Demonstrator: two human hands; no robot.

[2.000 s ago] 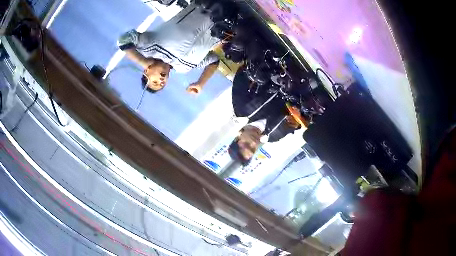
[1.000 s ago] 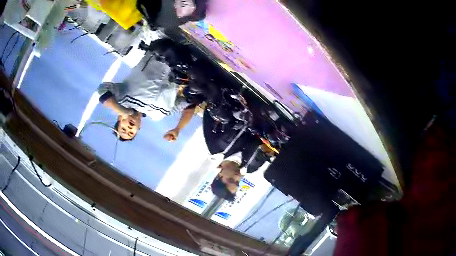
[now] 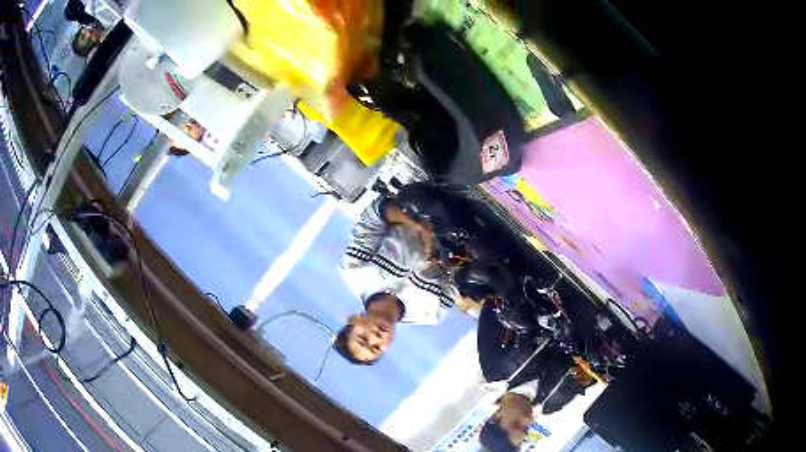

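The view is tilted nearly upside down and neither of my hands can be made out. Nearest in front lies a bench top with a pink sheet (image 3: 610, 185) and a green part (image 3: 499, 53). A dark curved object with a small red-and-white label (image 3: 464, 110) rests at the bench edge. A black case or box (image 3: 672, 388) with faint pale lettering stands at the lower right. A tangle of dark parts and cables (image 3: 539, 309) lies along the bench.
A person in a grey-white striped top (image 3: 398, 274) faces the bench, with a person in dark clothes (image 3: 513, 415) beside them. A white machine (image 3: 225, 106) and yellow material (image 3: 292, 44) are at upper left. A brown beam (image 3: 194, 327) and cables cross the left.
The view has swung, so the two people sit lower and further right. The white machine, more yellow material, the dark labelled object and the green surface have come into view. The dark red area at lower right is gone.
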